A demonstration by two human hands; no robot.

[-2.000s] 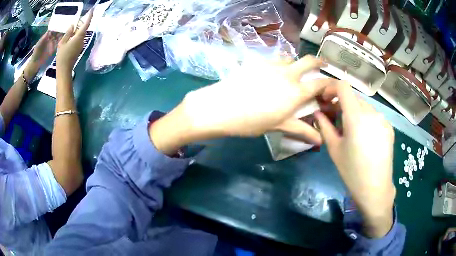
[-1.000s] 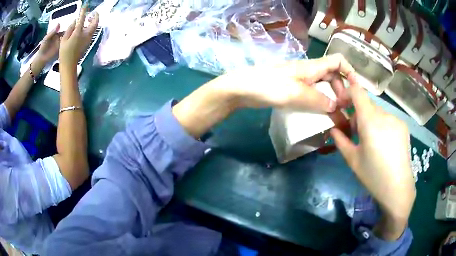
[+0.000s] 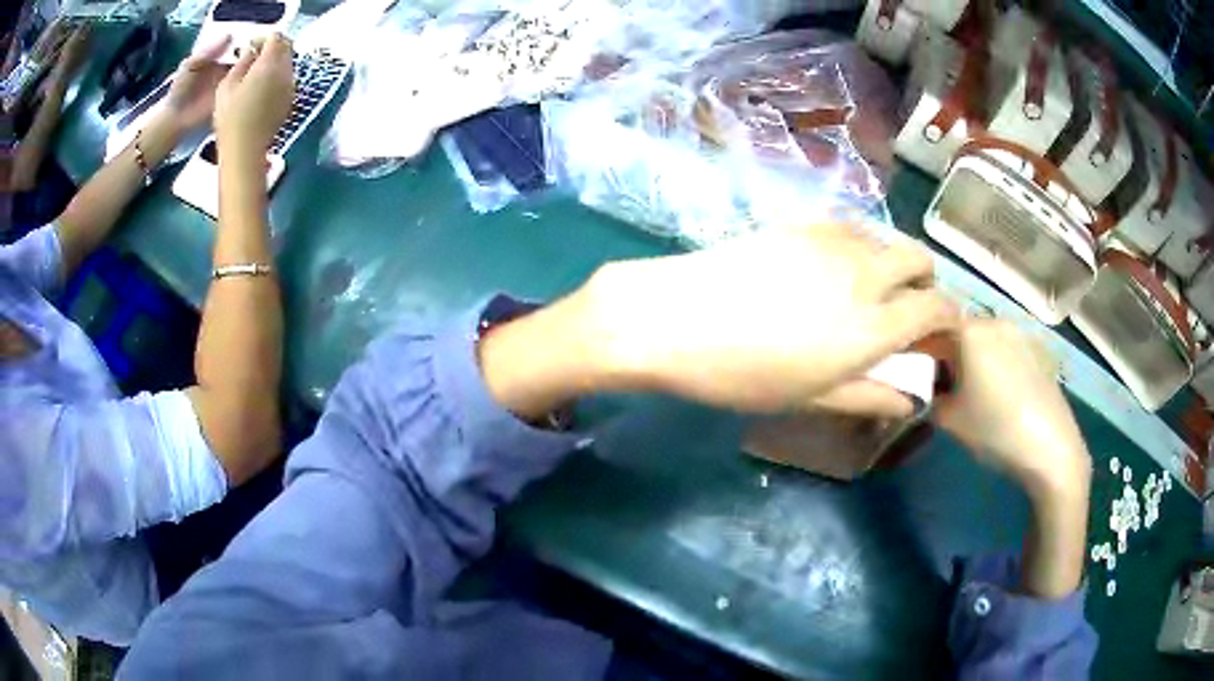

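Note:
A cream plastic housing (image 3: pixel 823 446) is held over the green bench in front of me, mostly covered by my hands. My left hand (image 3: pixel 772 319) lies over its top and is closed on it. My right hand (image 3: pixel 1005 399) is at its right end, fingers bent around a reddish-brown strap (image 3: pixel 940 357). The right fingertips are partly hidden behind the left fingers and the housing. I cannot see the strap's fastener.
Housings with brown straps (image 3: pixel 1014 229) stand in rows at upper right. White discs (image 3: pixel 1129 516) lie scattered at right. A clear bag of straps (image 3: pixel 799 113), a dark packet (image 3: pixel 501 149) and a bag of small parts (image 3: pixel 526 47) lie behind. A neighbour's hands (image 3: pixel 253 100) work at left.
The housing has tilted in my hands, so its pale side no longer shows as broadly. My left hand has moved over it. The view has shifted, moving the bench things to the right.

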